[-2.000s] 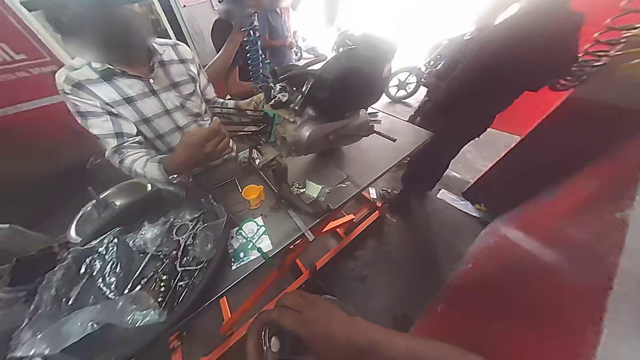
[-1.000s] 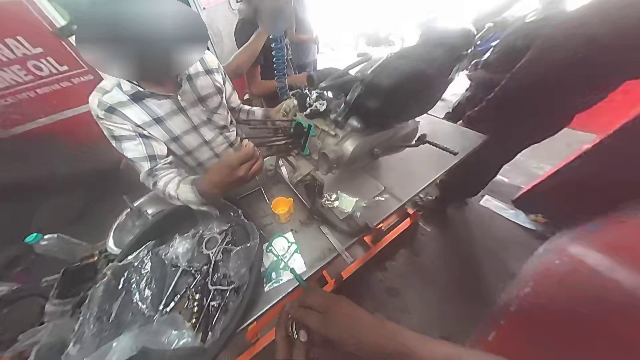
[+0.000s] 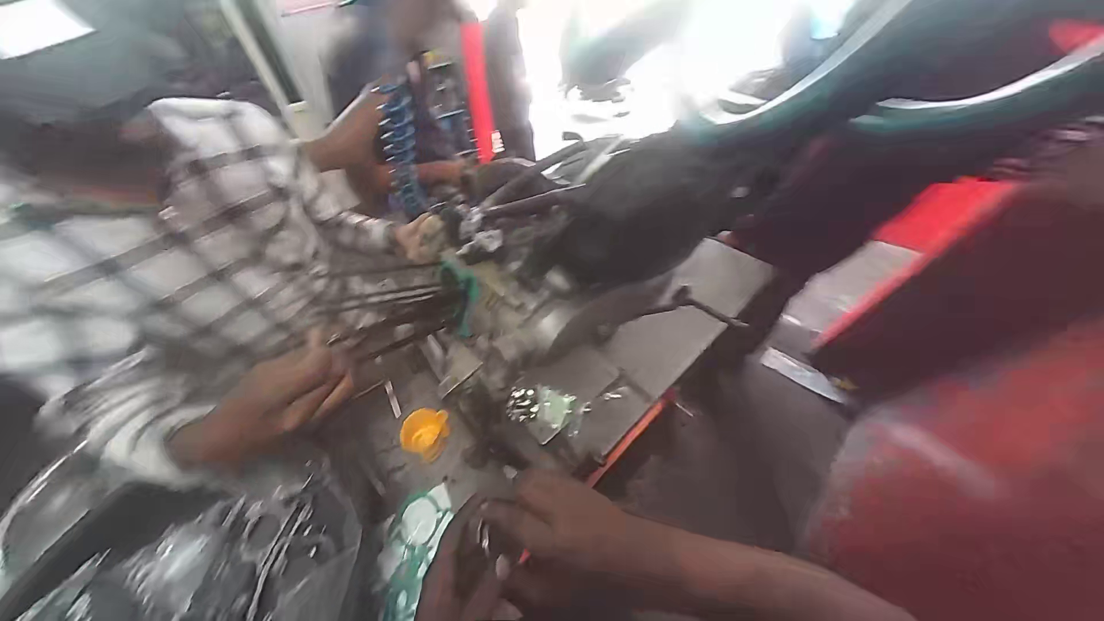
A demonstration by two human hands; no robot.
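My right hand (image 3: 565,526) reaches in from the lower right, fingers curled around a small dark part (image 3: 485,536) with shiny spots, too blurred to name. Against it at the bottom edge is what looks like my left hand (image 3: 453,573), mostly hidden; its grip is unclear. Just left of them, a green gasket set (image 3: 418,526) lies on the metal bench. A yellow cup (image 3: 423,434) stands beyond. Further back is a motorcycle engine (image 3: 526,323) with a green gasket (image 3: 461,297) at its near-left side.
A co-worker in a checked shirt (image 3: 250,207) is at the left, one hand (image 3: 293,388) near the engine. A blue coil spring (image 3: 399,147) stands behind. Plastic-wrapped metal parts (image 3: 259,543) fill a container at lower left. A red surface (image 3: 975,483) lies at the right.
The view has swung and moved closer to the bench. My right hand is now nearer the yellow cup and beside the green gasket set. The co-worker's near hand remains raised left of the engine.
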